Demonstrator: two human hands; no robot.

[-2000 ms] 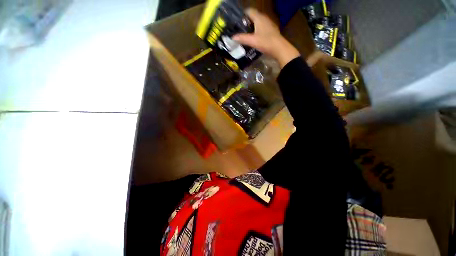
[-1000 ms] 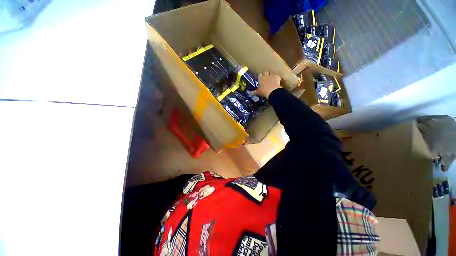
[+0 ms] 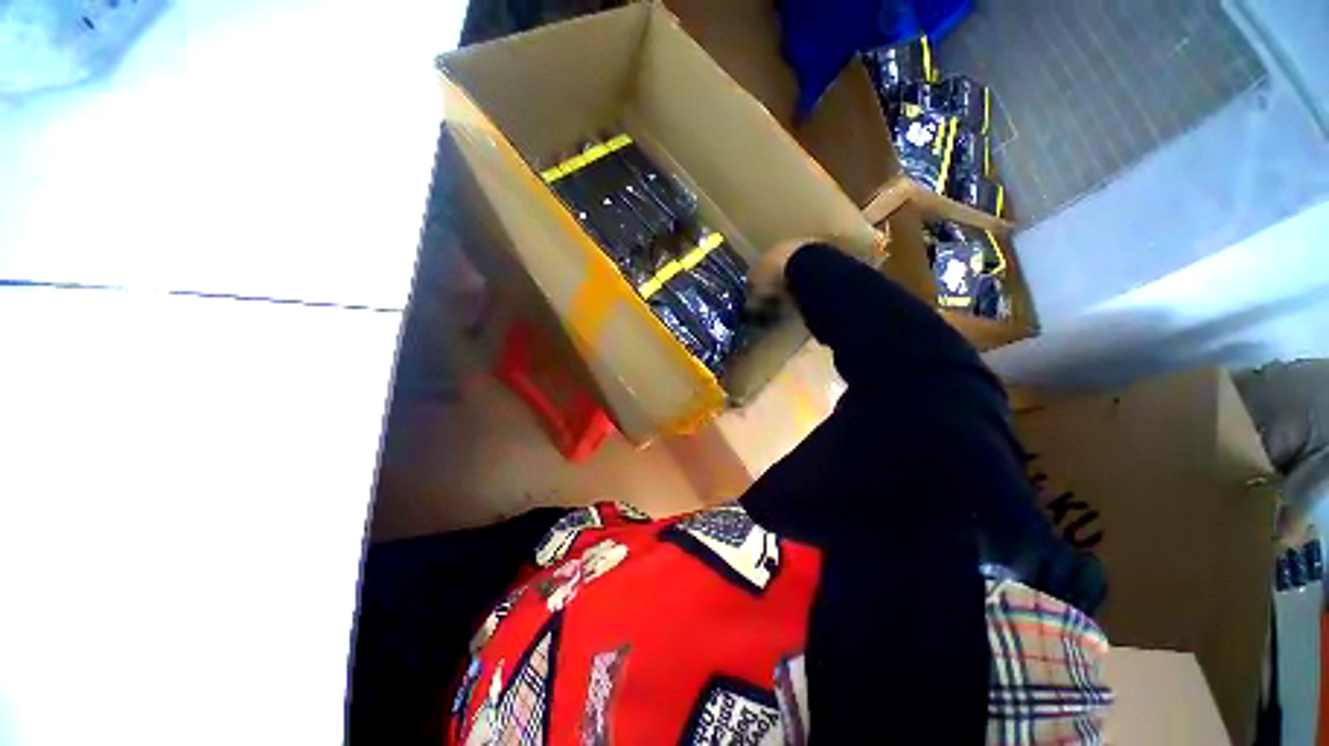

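Note:
My right hand [image 3: 773, 274] is inside the large open brown carton [image 3: 612, 350], at its right side. The hand is small and blurred, and its fingers point down beside the packed boxes. Whether they grip a box cannot be told. Rows of black boxes with yellow top bands [image 3: 620, 197] stand in the carton, some in shiny clear plastic. My left hand is out of the picture; only a dark sleeve shows at lower left.
The white table [image 3: 204, 496] fills the left side, with a plastic packet [image 3: 88, 37] at its far corner. Smaller cartons [image 3: 1006, 324] hold black-and-yellow boxes at upper right. A red item [image 3: 547, 394] lies on the floor. A large brown carton [image 3: 1166, 452] stands at right.
The box seen in my right hand two seconds ago no longer shows above the carton. The hand has moved down into the carton, and since one second ago slightly lower along its right side.

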